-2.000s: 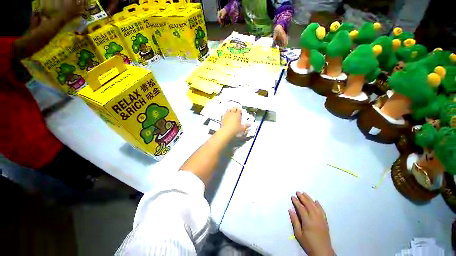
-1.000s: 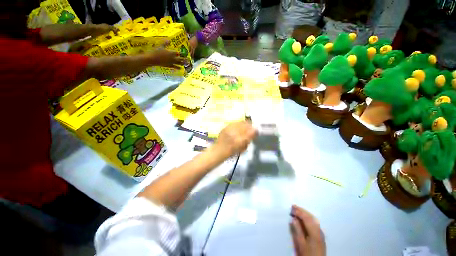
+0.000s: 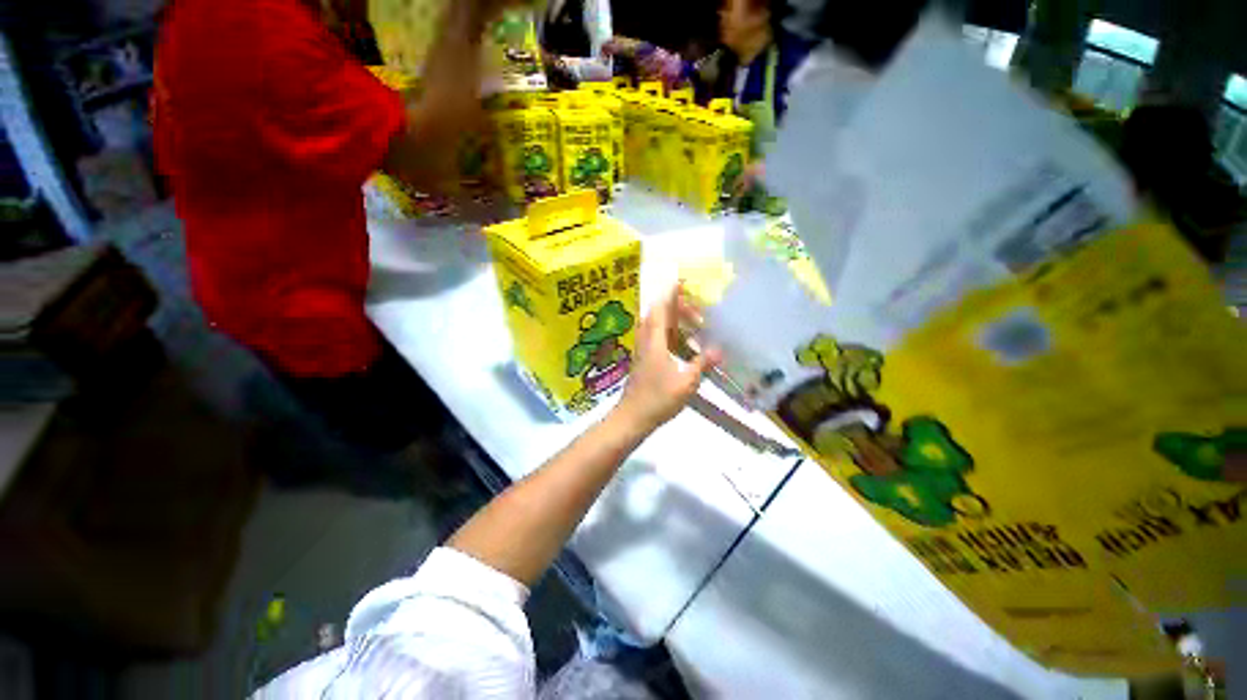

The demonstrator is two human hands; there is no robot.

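Note:
A printed flat box blank (image 3: 1053, 410), yellow with green tree pictures and a white-grey part, is raised and tilted across the right side, blurred at its upper part. My left hand (image 3: 663, 367) is at the blank's left edge, fingers partly spread; whether it grips the edge is unclear. My right hand is not visible. A closed yellow gift box (image 3: 572, 308) stands upright with its handle up, left of my left hand.
A person in a red top (image 3: 280, 178) stands at the table's left side. Rows of finished boxes (image 3: 656, 144) stand at the far end, with more people behind. The white table (image 3: 656, 527) has a dark seam. Brown cartons (image 3: 62, 294) are at far left.
The view has swung left. A large blank is now raised at right, and the plush toys no longer show. My left hand has left the blank pile; my right hand has gone out of sight.

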